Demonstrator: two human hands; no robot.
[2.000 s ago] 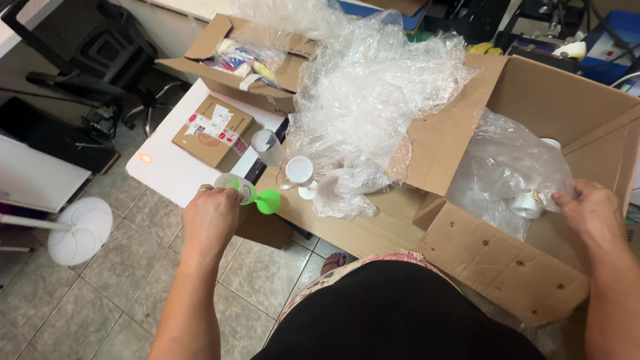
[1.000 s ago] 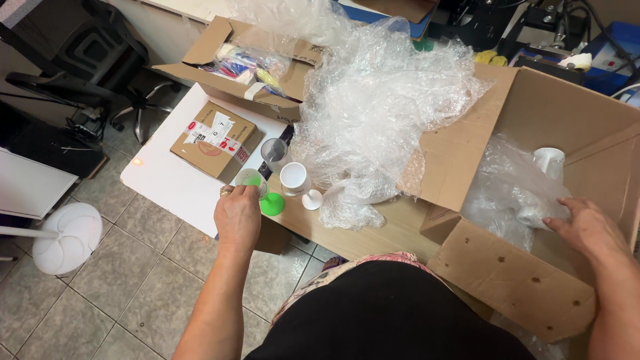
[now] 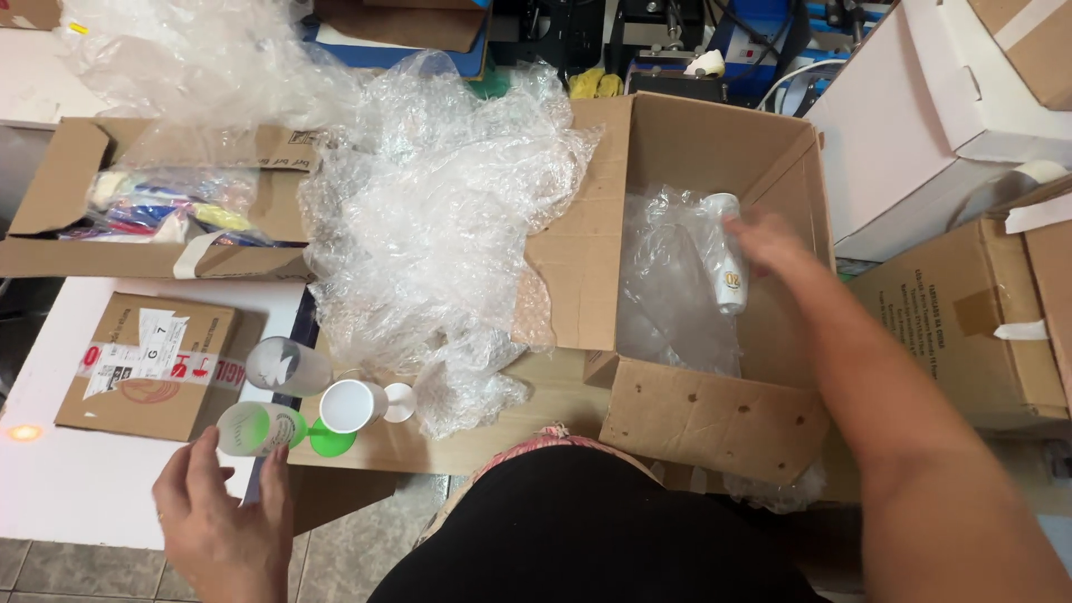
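At the lower left, my left hand [image 3: 226,511] has its fingers at the rim of a frosted cup with a green stem and base [image 3: 260,429]; whether it grips the cup is unclear. Beside that cup are a white stemmed goblet [image 3: 350,406] and a clear grey cup [image 3: 289,367]. My right hand [image 3: 766,239], blurred, reaches into the open cardboard box [image 3: 670,126]. Its fingertips are at the upper part of a white printed cup [image 3: 727,268], which lies against clear plastic wrap [image 3: 674,289]. Whether those fingers are closed on the cup cannot be seen.
Bubble wrap [image 3: 419,209] is heaped between the large box and an open carton of colourful bagged items [image 3: 167,213]. A closed, taped cardboard box [image 3: 142,368] lies on the white surface at left. More cartons [image 3: 946,310] stand at right.
My right hand has moved from the plastic wrap to the white cup in the box. My left hand remains by the green-stemmed cup, its fingers now spread wider. The view has shifted right.
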